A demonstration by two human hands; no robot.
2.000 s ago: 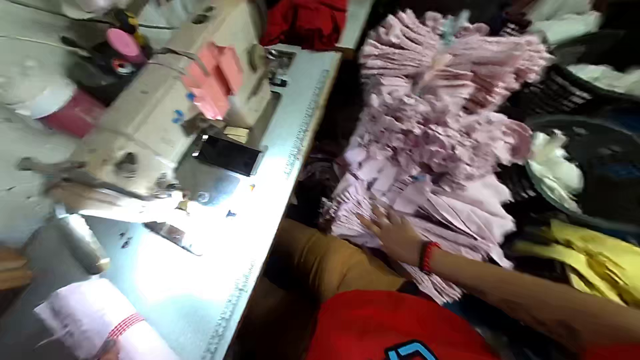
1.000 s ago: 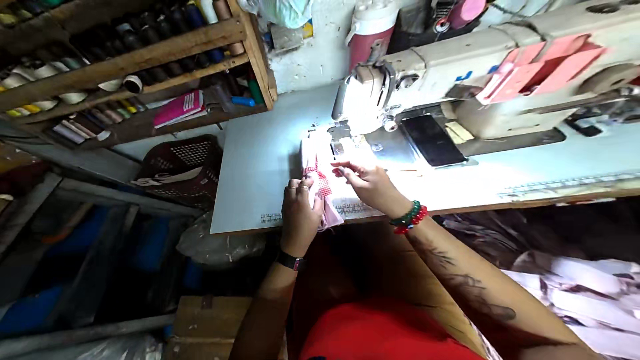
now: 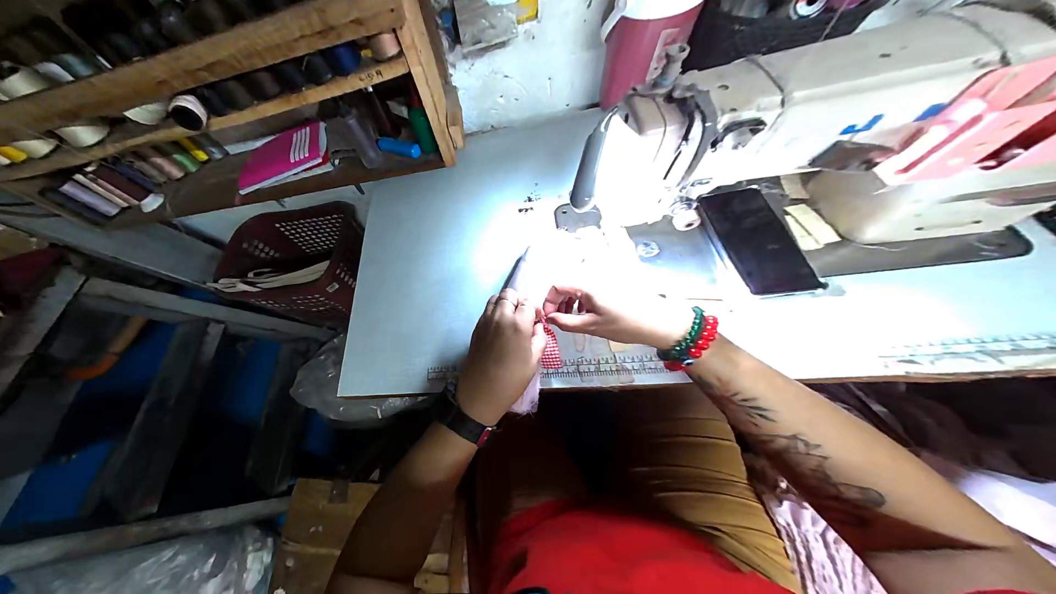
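My left hand [image 3: 505,351] is closed on a pale pink fabric piece [image 3: 526,398] with a red-and-white patterned strip [image 3: 551,346], near the table's front edge. Close against it, my right hand [image 3: 590,315] pinches the piece at the top of the patterned strip between thumb and fingers. Part of the fabric lies in the lamp's glare and is washed out. Behind my hands stands a sewing machine [image 3: 742,124], its needle area overexposed. A black phone [image 3: 761,241] lies on the machine bed to the right of my right hand.
A wooden rack [image 3: 421,74] of thread spools stands back left, with a pink notebook [image 3: 285,155] on its shelf. A maroon plastic basket [image 3: 330,289] is left of the table [image 3: 396,289]. A pink jug [image 3: 648,49] stands behind the machine. Pale pink fabric [image 3: 813,536] lies lower right.
The view has swung left from the fabric pile. My right hand was on that pile two seconds ago; it is now at the piece in my left hand. Both hands now sit nearer the table's front edge.
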